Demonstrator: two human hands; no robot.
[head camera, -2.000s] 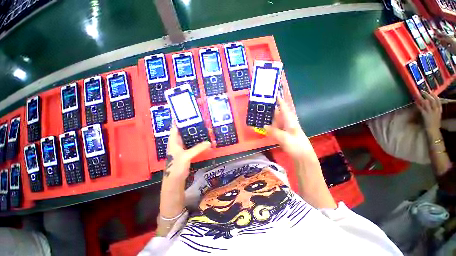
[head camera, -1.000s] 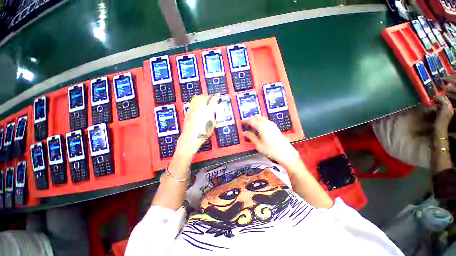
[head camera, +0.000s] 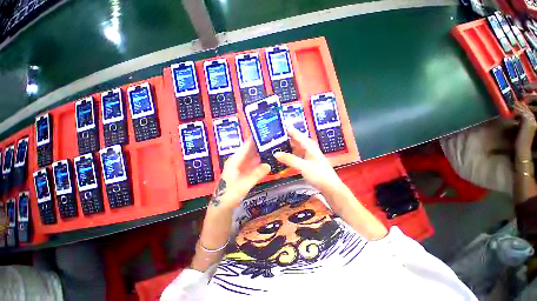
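A keypad phone (head camera: 268, 126) with a lit blue screen is held above the near row of the red phone tray (head camera: 311, 66) in front of me. My left hand (head camera: 240, 173) grips its lower left side, and my right hand (head camera: 307, 159) is at its lower right with fingers over the keypad. Other lit keypad phones lie in the tray's two rows, including one (head camera: 228, 139) left of the held phone and one (head camera: 326, 122) at the right end. The held phone and my right hand partly cover the phone behind my right fingers. The far right pocket of the back row is empty.
A second red tray (head camera: 150, 170) of phones adjoins on the left, with more beyond. A red bin (head camera: 366, 191) with black pieces (head camera: 396, 197) sits below the bench edge. At the right are another phone tray (head camera: 476, 49) and a person's hand (head camera: 524, 124).
Two white-screened phones held two seconds ago are out of my hands. Since one second ago, both hands have closed on a phone from the near row and raised it.
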